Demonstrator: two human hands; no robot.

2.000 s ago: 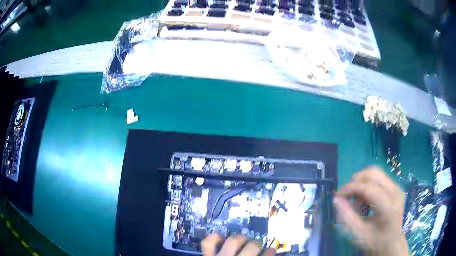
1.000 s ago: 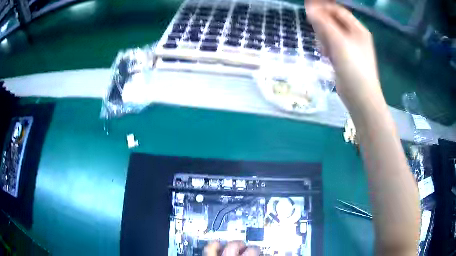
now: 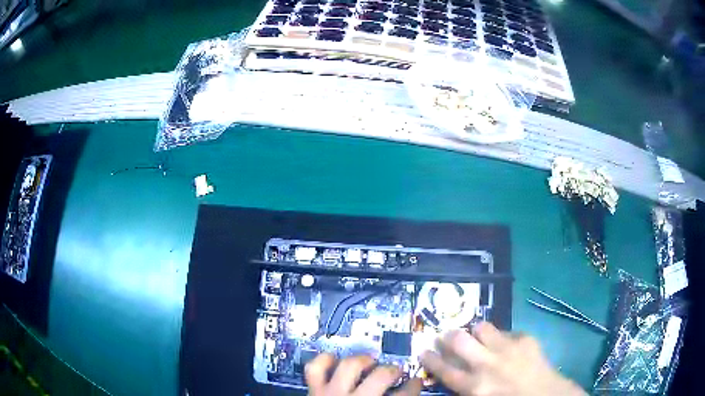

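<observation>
An open laptop base point(image 3: 261, 325) with a mainboard lies on a black foam sheet point(image 3: 220, 294). A thin black bar point(image 3: 386, 274) crosses its top part. The round fan point(image 3: 452, 303) is at its right, and a dark heat pipe point(image 3: 340, 311) bends towards it. My left hand point(image 3: 352, 376) rests on the base's front edge, fingers bent. My right hand point(image 3: 471, 360) is over the lower right of the base, below the fan, fingertips down on it. My fingers hide what lies under them; anything held is not visible. Tweezers point(image 3: 570, 311) lie on the bench at the right.
A parts tray point(image 3: 402, 52) stands at the rear, with a clear bag point(image 3: 201, 97) and a tub of small pieces point(image 3: 471, 108) before it. A cable bundle point(image 3: 584, 189) and bagged cables point(image 3: 641, 332) are at the right. Another unit point(image 3: 27, 216) is far left.
My right hand was right of the base, then reached up towards the tray, and is now on the base's lower right. The tweezers lie on the bench. My left hand stays at the front edge.
</observation>
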